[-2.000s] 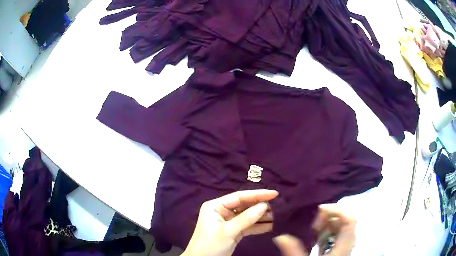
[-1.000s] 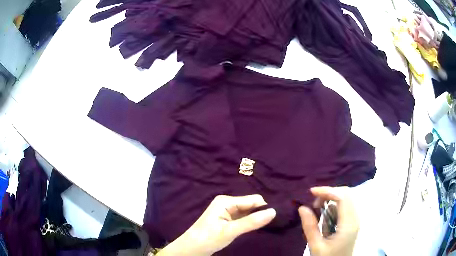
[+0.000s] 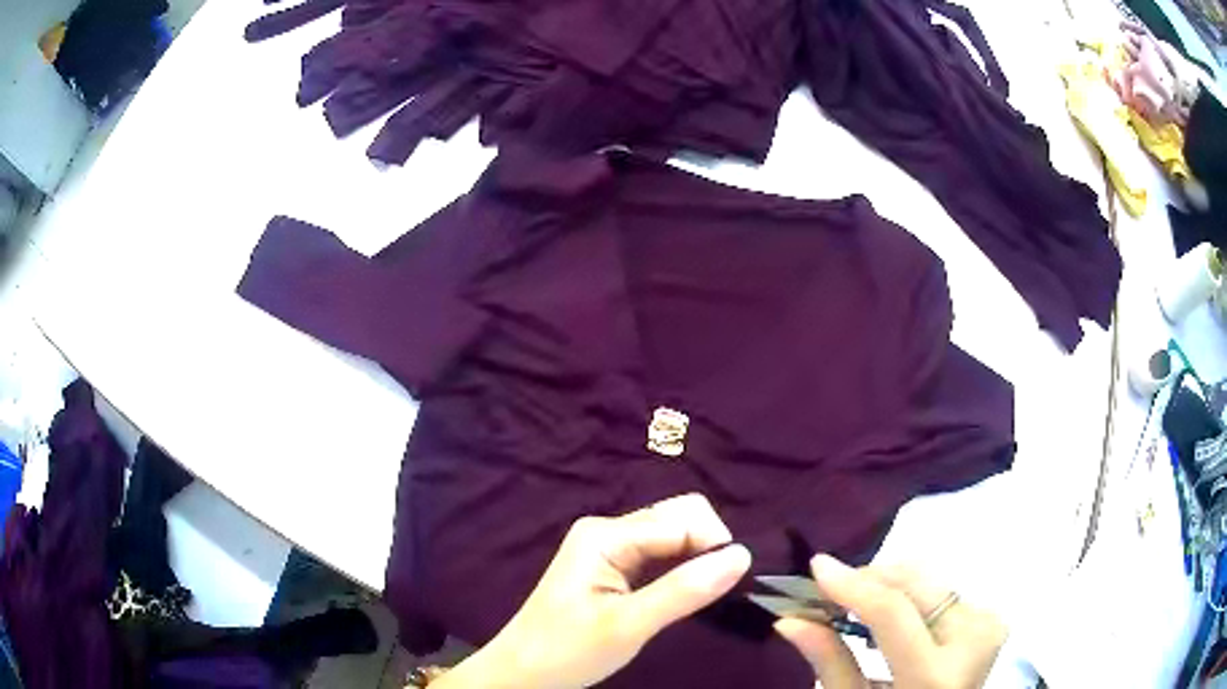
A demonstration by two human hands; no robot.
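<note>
A dark maroon top (image 3: 754,310) lies spread on the white table, with a small gold ornament (image 3: 667,431) at its centre front. My left hand (image 3: 646,579) is over the lower part of the top, thumb and forefinger tips together; any thread between them is too small to see. My right hand (image 3: 888,626) is just to the right and holds thread snips (image 3: 794,592), their pale blades pointing left close to my left fingertips. The snips' handle is mostly hidden in my right fingers.
A pile of maroon tops (image 3: 592,67) lies farther up the white table (image 3: 162,269). More maroon garments (image 3: 61,538) hang low at left. Thread cones (image 3: 1190,283), a yellow and pink fabric bundle (image 3: 1110,128) and tool clutter (image 3: 1198,444) are along the right.
The snips have swung out from inside my right hand, and their blades now point toward my left fingertips. My left thumb and forefinger have closed together. The view has shifted slightly.
</note>
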